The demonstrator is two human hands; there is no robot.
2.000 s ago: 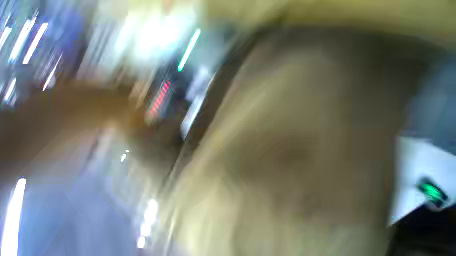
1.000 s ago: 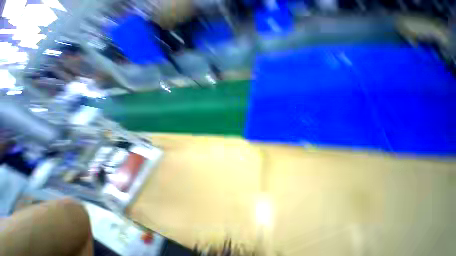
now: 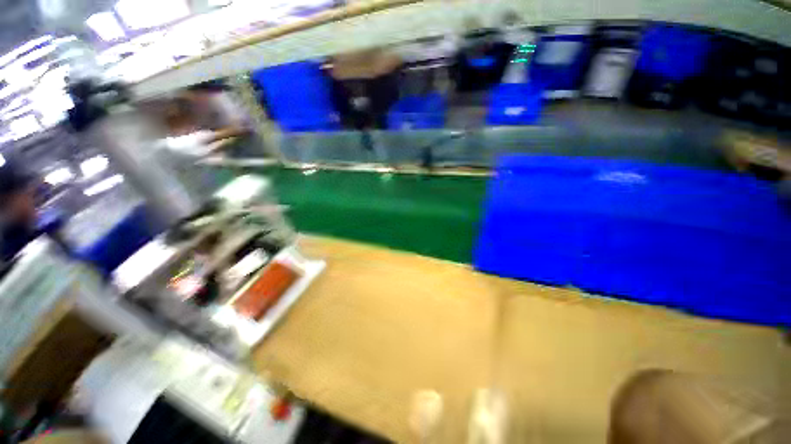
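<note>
The bench top, covered in tan sheet, lies in front of me. A reddish-brown flat block sits on the white base of the press at the bench's left end. A rounded, blurred tan-brown shape is cut off by the lower right edge; it may be my right hand or arm, but no fingers or held thing can be made out. My left hand is not recognisable in view. A thin tan sliver shows in the bottom left corner, too cut off to name.
A large blue sheet lies over the green conveyor belt behind the bench. A white machine with a red knob stands at lower left. Blue bins are beyond the belt. Blurred people are at the far left and upper left.
The view has swung from strong blur to the bench, which now sits lower and further right. The tan shape at lower left is gone from there; a brownish shape has appeared at lower right.
</note>
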